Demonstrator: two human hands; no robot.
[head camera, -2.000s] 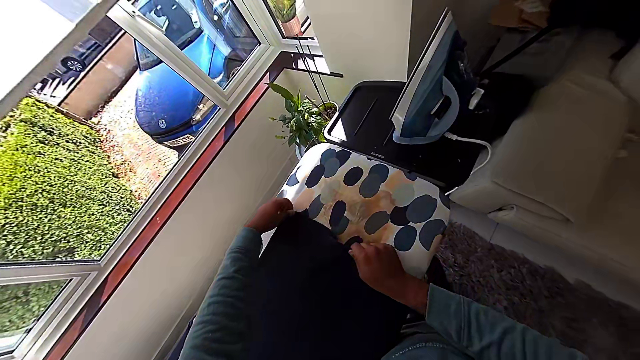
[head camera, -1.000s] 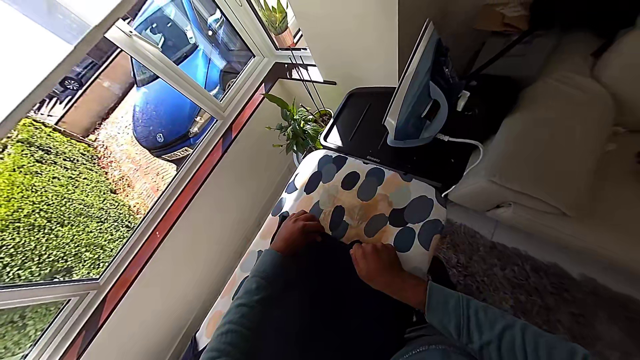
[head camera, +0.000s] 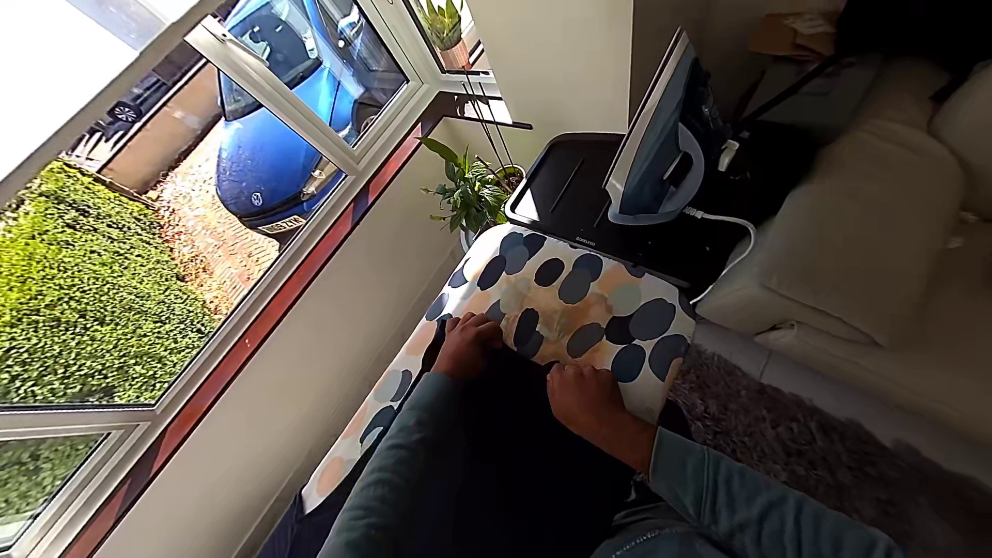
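A dark cloth garment (head camera: 511, 449) lies over the spotted cover of an ironing board (head camera: 566, 287). At the garment's upper left edge, my left hand (head camera: 469, 343) has its fingers closed on the fabric. My right hand (head camera: 587, 399) grips the same edge farther right, its knuckles up. The board's far end shows above both hands. Beyond it a steam iron (head camera: 659, 155) stands on its heel on a black tray-like stand (head camera: 566, 178). My fingertips are partly hidden.
A white cable (head camera: 736, 222) runs from the iron's stand toward a light sofa (head camera: 860, 232). A potted plant (head camera: 473, 190) is between the window wall and the stand. A grey shaggy rug (head camera: 767, 411) lies right of the board.
My left hand has moved right, from the board's left side closer to my right hand. The cloth's left edge has shifted, and more of the spotted cover shows at left.
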